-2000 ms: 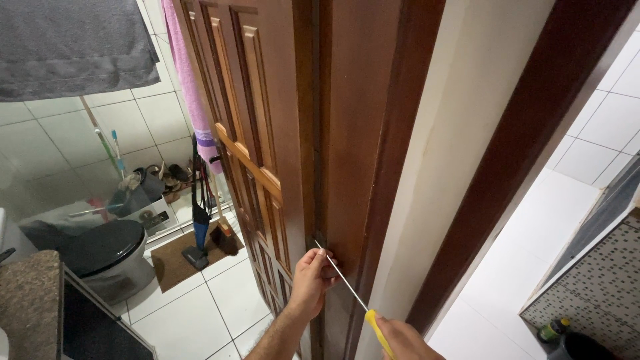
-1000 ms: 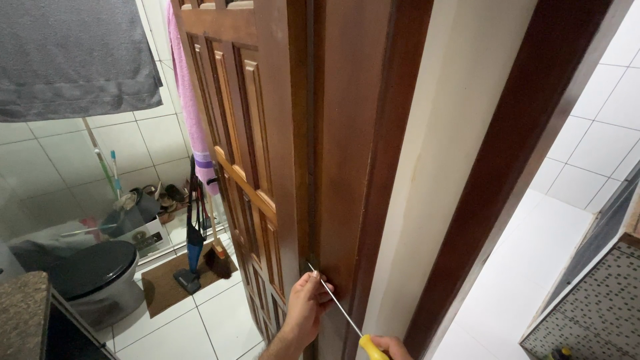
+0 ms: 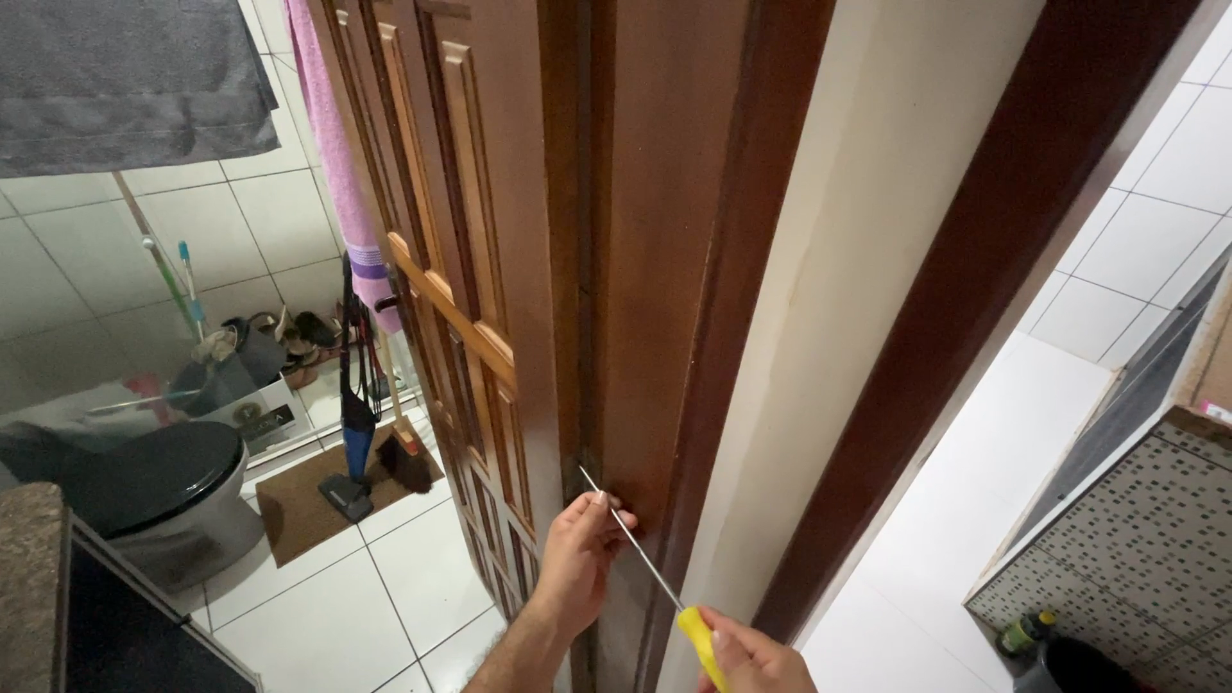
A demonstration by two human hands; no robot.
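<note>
A screwdriver (image 3: 647, 558) with a yellow handle and a long thin metal shaft slants up and left across the lower middle of the head view. My right hand (image 3: 756, 659) is closed around its handle. Near the far end, my left hand (image 3: 582, 544) pinches the shaft between thumb and fingers. The tip lies at the gap between the edge of a paneled wooden door (image 3: 520, 289) and the brown wooden door frame (image 3: 664, 241). Whether the tip touches a screw or hinge there cannot be made out.
Left of the door are a toilet (image 3: 164, 481), a brown mat (image 3: 289, 510) with an upright vacuum (image 3: 356, 443) and a broom (image 3: 404, 462), and a pink towel (image 3: 327, 125). A stone countertop (image 3: 29, 577) stands at lower left. A dark bucket (image 3: 1083, 666) is at lower right.
Both hands and the screwdriver stay at the door's edge, in much the same hold. The view has shifted slightly.
</note>
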